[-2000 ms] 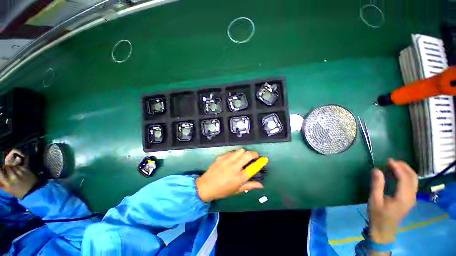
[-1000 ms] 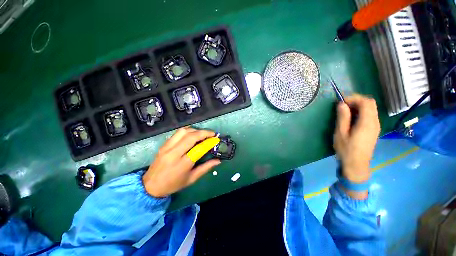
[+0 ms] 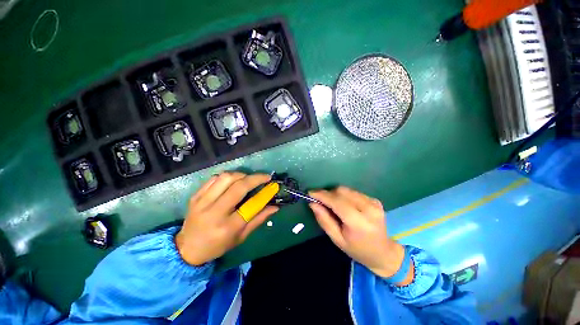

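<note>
A black square module housing (image 3: 287, 192) lies on the green mat near its front edge. My left hand (image 3: 224, 212), with a yellow finger cot on one finger, holds the housing's left side. My right hand (image 3: 357, 223) grips silver tweezers (image 3: 304, 196) and their tip is at the housing. The exact contact point is too small to tell. The black tray (image 3: 191, 168) has two rows of pockets holding several housings; one upper-row pocket is empty. A round dish of silver screws (image 3: 373, 97) stands right of the tray.
A round white piece (image 3: 322, 99) lies between tray and dish. An orange screwdriver (image 3: 490, 14) is at the upper right, by stacked white slotted trays (image 3: 524, 70). Another module (image 3: 97, 232) lies at lower left. Small white pieces (image 3: 297, 228) lie near my hands.
My right hand has picked up the tweezers from beside the dish and moved left to the housing. My left hand stays at the housing. The view has shifted.
</note>
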